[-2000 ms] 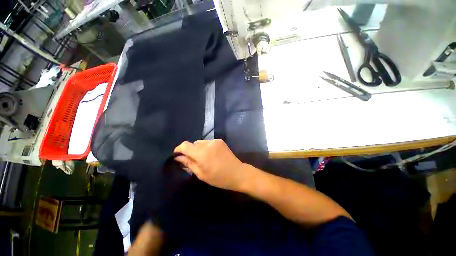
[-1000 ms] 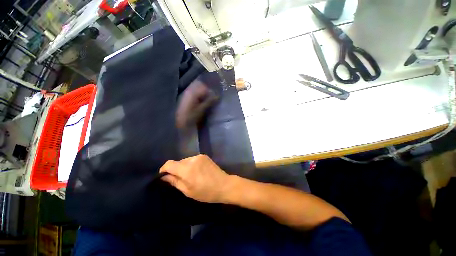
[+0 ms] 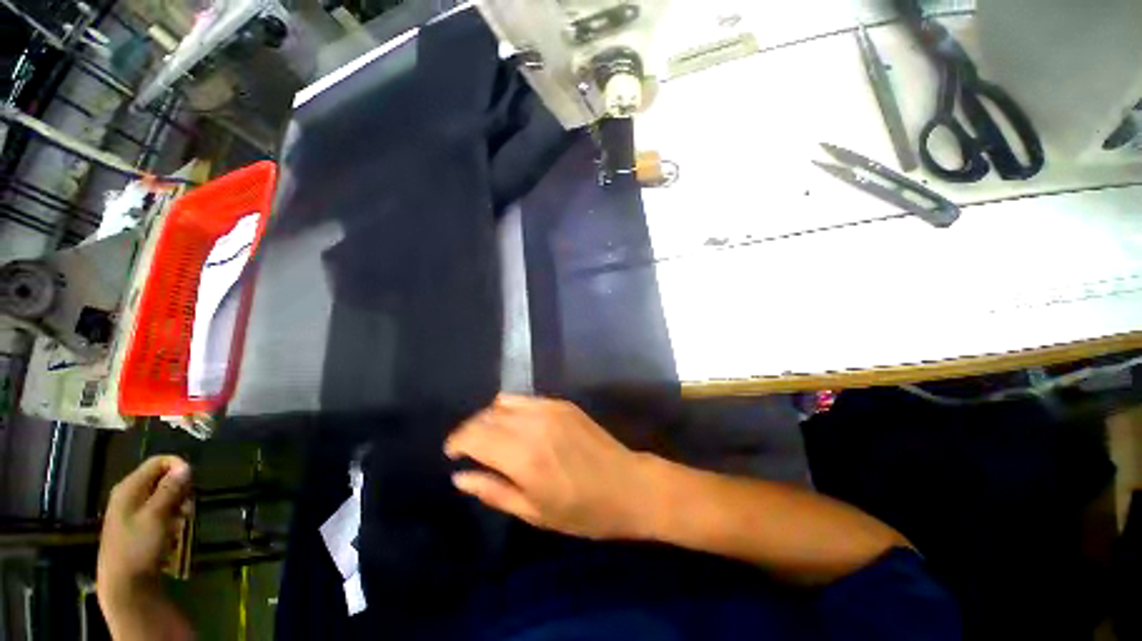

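Observation:
A large black cloth covers the left of the table and hangs over the front edge. A narrow greyish strip shows along it, left of the presser foot area. My right hand lies on the cloth near the front, fingers slightly bent and apart, not visibly pinching it. My left hand is off the table at lower left, fingers curled; whether it holds a cloth edge cannot be told. The machine head stands above the cloth, with a small brass-gold piece beside the foot.
On the white table lie thread snips, a thin dark rod and black shears. A red-orange basket with white pieces stands at left. White scraps show below. The table's wooden edge runs along the front.
My left hand has left the cloth near the needle and moved to the lower left. My right hand's pinch has loosened. The cloth's front part has shifted, showing white scraps below.

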